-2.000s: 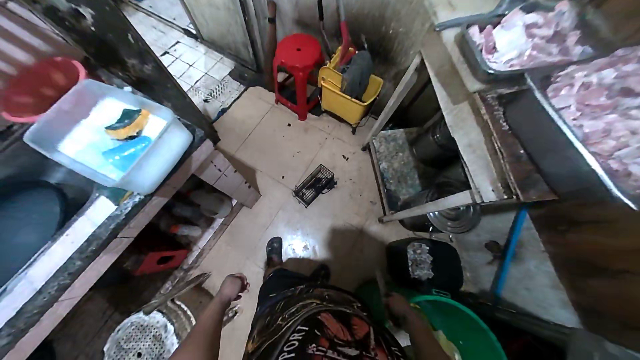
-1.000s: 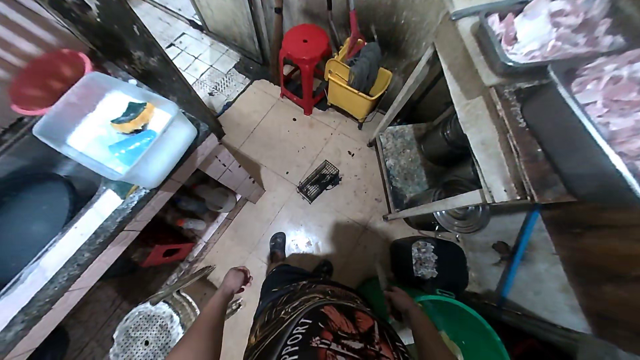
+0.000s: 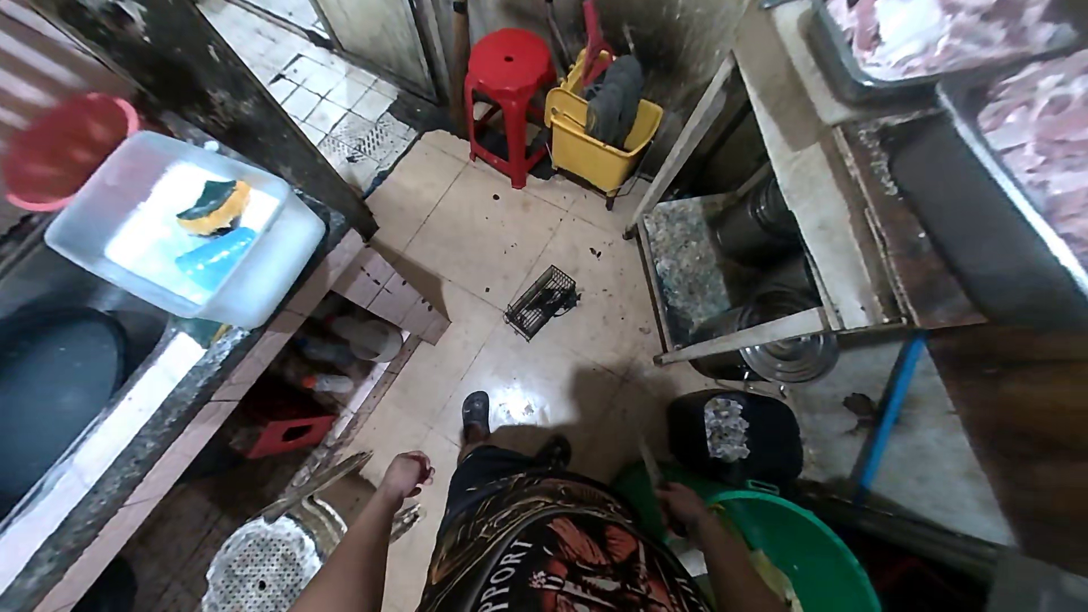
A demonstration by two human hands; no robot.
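Note:
My left hand (image 3: 408, 474) hangs at my left side with its fingers curled; I see nothing in it. Below it stands a pot-like container with a perforated metal top (image 3: 263, 565). My right hand (image 3: 680, 507) grips a knife (image 3: 650, 461), its blade pointing forward. Close beside that hand is a large green plastic tub (image 3: 816, 544) with pale yellowish material at its near side. Just beyond is a black container (image 3: 769, 433) with clear, ice-like pieces on it. A small wire cage or basket (image 3: 541, 302) lies on the tiled floor ahead.
A red stool (image 3: 510, 64) and yellow mop bucket (image 3: 603, 140) stand by the far wall. At left, a counter holds a plastic basin (image 3: 280, 246) with sponges and a red bowl (image 3: 72, 153). Metal trays (image 3: 1011, 183) of raw meat sit at right, above a low shelf with pots.
The view has shifted slightly. Both arms keep much the same pose, and the knife stays in my right hand.

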